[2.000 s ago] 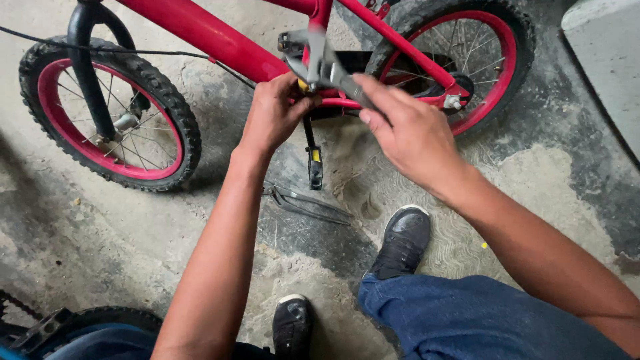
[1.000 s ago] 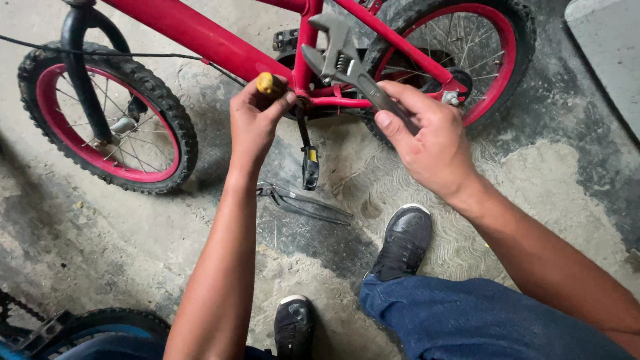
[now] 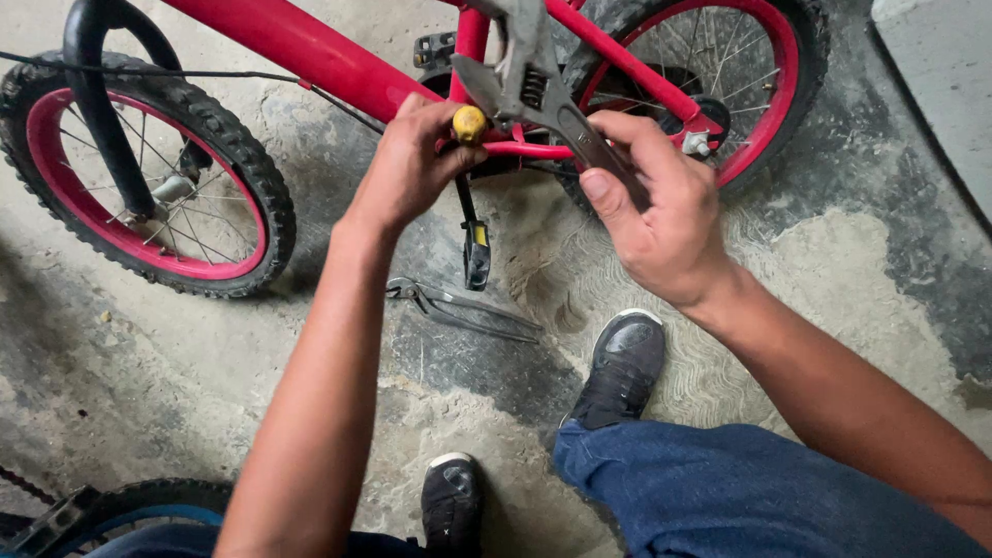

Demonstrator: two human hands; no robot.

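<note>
My left hand point(image 3: 415, 159) grips a tool with a yellow handle point(image 3: 470, 125), its round end facing up by the bottom of the red bicycle frame point(image 3: 302, 48). The tool's far end is hidden behind the hand. In my right hand point(image 3: 670, 205) is a large adjustable wrench point(image 3: 554, 97), its jaws up and to the left, over the seat tube and just beside the yellow handle; whether they touch I cannot tell. A black crank arm with a pedal point(image 3: 477, 256) hangs below my left hand.
Pliers with long handles point(image 3: 465, 310) lie on the concrete floor, above my two shoes point(image 3: 624, 360). The front wheel point(image 3: 147, 178) is at left, the rear wheel point(image 3: 756, 85) at upper right. Part of another wheel with a blue rim point(image 3: 147, 515) shows at lower left. A pale slab point(image 3: 942, 70) stands upper right.
Two seconds ago the wrench head covered most of the yellow handle; one second ago it was raised clear to the right. Now its jaws are back close beside the handle.
</note>
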